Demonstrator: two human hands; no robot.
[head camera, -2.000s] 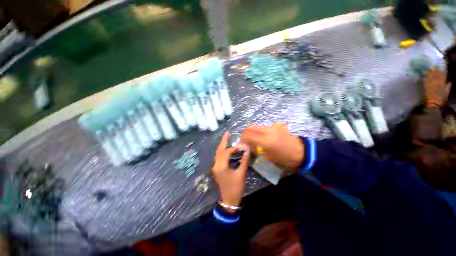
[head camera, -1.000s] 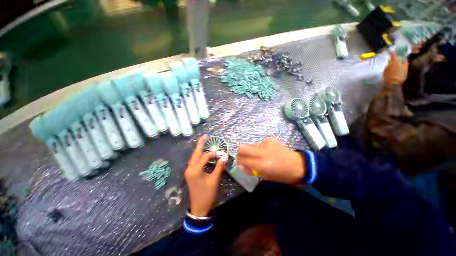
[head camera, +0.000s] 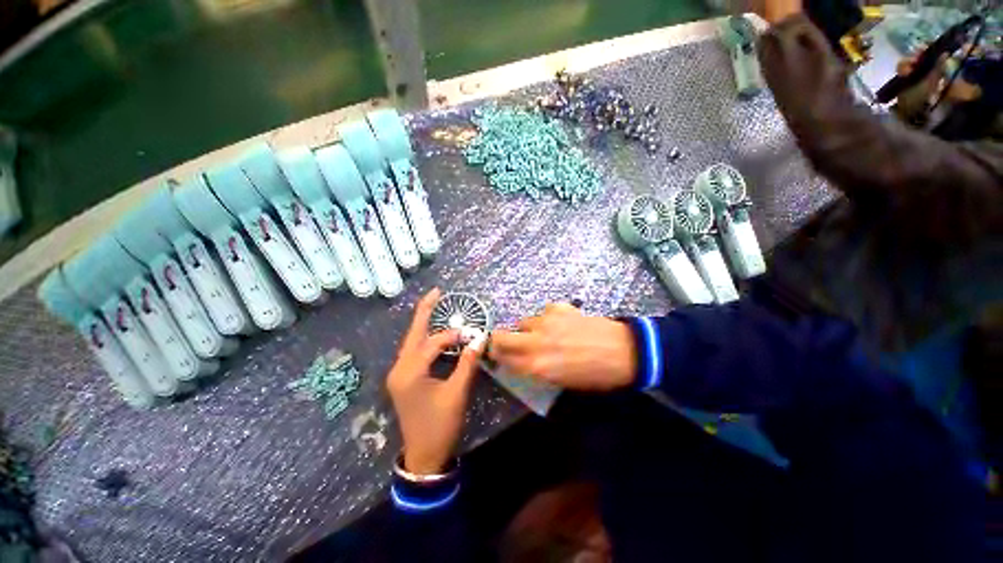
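Observation:
A handheld fan (head camera: 462, 313) with a round spoked grille and a pale handle lies in both hands at the bench's front edge. My left hand (head camera: 431, 385) holds the fan head from the left, with white-capped fingertips on the lower part of the grille. My right hand (head camera: 561, 346) is closed around the neck and upper handle, its fingers at the right side of the head. The handle points down to the right, partly hidden under my right hand. Whether a small part is between the fingertips cannot be told.
Unfinished fan bodies (head camera: 237, 258) overlap in a row at left. A small mint heap (head camera: 330, 383) lies in front; a larger one (head camera: 528, 154) lies behind, beside dark shiny parts (head camera: 616, 116). Three fans (head camera: 695, 233) lie at right. A neighbour's arm (head camera: 847, 132) reaches across. A green belt (head camera: 220, 77) runs behind.
The view has shifted, and the fan head shows more clearly between my hands. My right hand has closed in on the neck. The neighbour's arm has reached farther over the bench.

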